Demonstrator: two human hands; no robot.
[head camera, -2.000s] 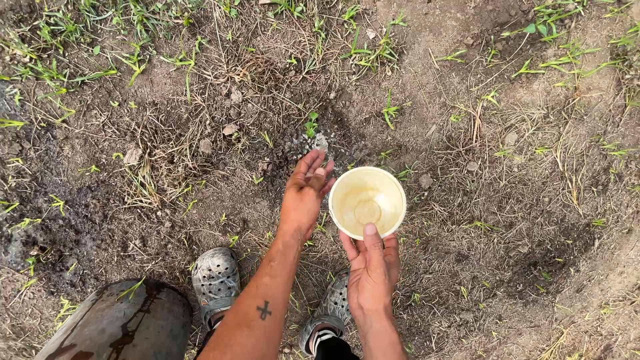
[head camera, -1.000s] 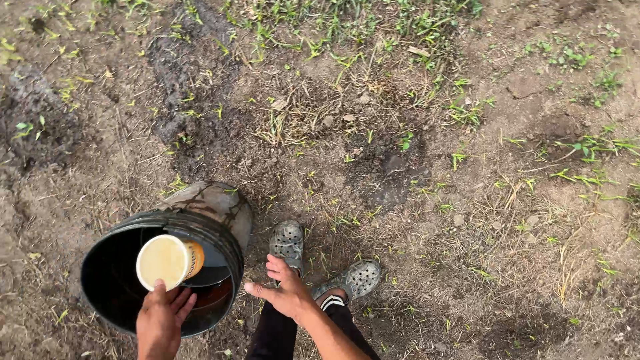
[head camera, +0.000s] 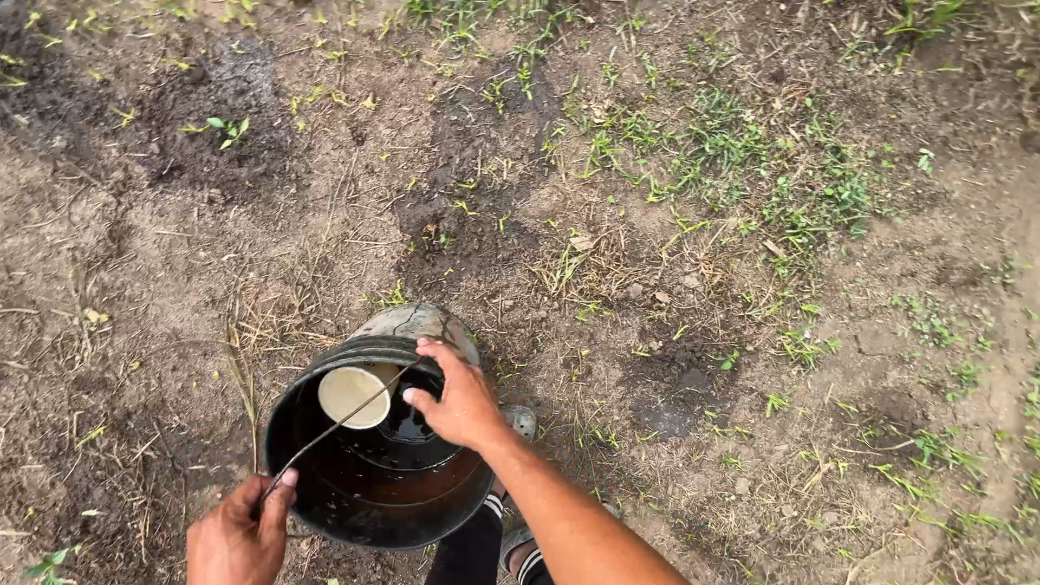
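A black plastic bucket (head camera: 390, 524) stands tilted in view, with dark liquid inside. A pale round plastic tub (head camera: 355, 396) rests in it, near the upper inside wall. Across the mouth runs a thin dark wire handle (head camera: 329, 433). My left hand (head camera: 244, 528), at the lower left of the rim, pinches this wire between thumb and fingers. At the upper right rim is my right hand (head camera: 457, 398), thumb and forefinger apart, its forefinger at the wire's far end. Its other fingers are partly hidden.
Grey clogs (head camera: 520, 421) on my feet are partly hidden beside the bucket and my right arm. Around lie dry soil, straw and grass tufts (head camera: 723, 138). A small green seedling (head camera: 229, 132) grows in damp soil at upper left; another (head camera: 730, 360) stands right of the bucket.
The tub, in my right hand at first and then in my left over the bucket, now lies let go inside it. My left hand has taken hold of the wire; my right hand has come to the rim.
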